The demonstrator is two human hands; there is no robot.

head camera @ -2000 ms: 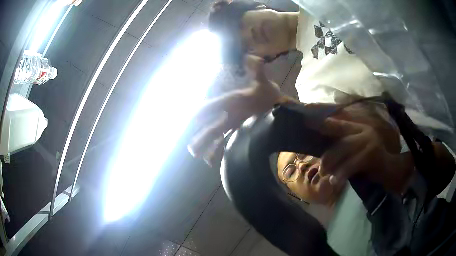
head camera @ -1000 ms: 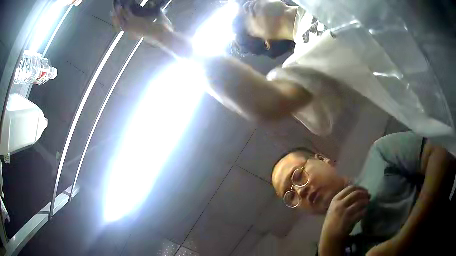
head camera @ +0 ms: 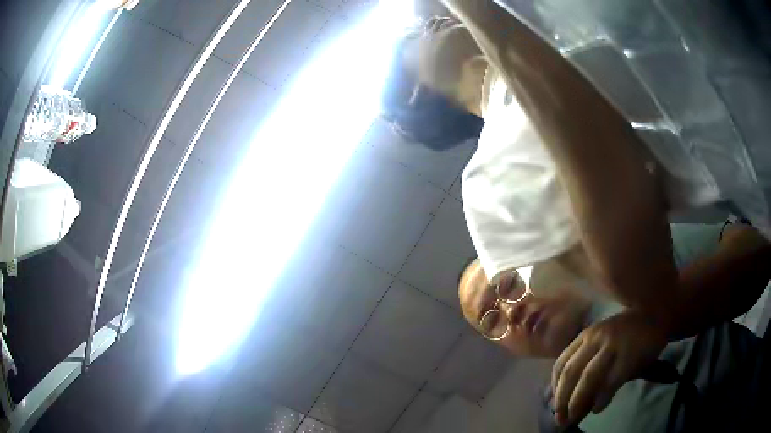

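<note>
The view points up at the ceiling and at people. Neither of my own hands can be made out. Nearest is a translucent plastic sheet or bag [head camera: 693, 110] at the upper right. A bare forearm [head camera: 583, 161] crosses in front of a person in a white top [head camera: 507, 194]; its hand is beyond the top edge. A person with round glasses and a grey-green top [head camera: 697, 241] is at the lower right, with a bent hand [head camera: 604, 364] below the face.
A bright tube light [head camera: 270, 194] runs diagonally over the tiled ceiling [head camera: 372, 287]. Curved metal rails [head camera: 152, 152] stand left of it. At the left edge, a clear bottle [head camera: 59, 116] and a whitish jug [head camera: 38, 211] are on a shelf.
The dark curved band and blurred hands seen two seconds ago are gone. The outstretched arm has moved from the upper left to the right, across the white top.
</note>
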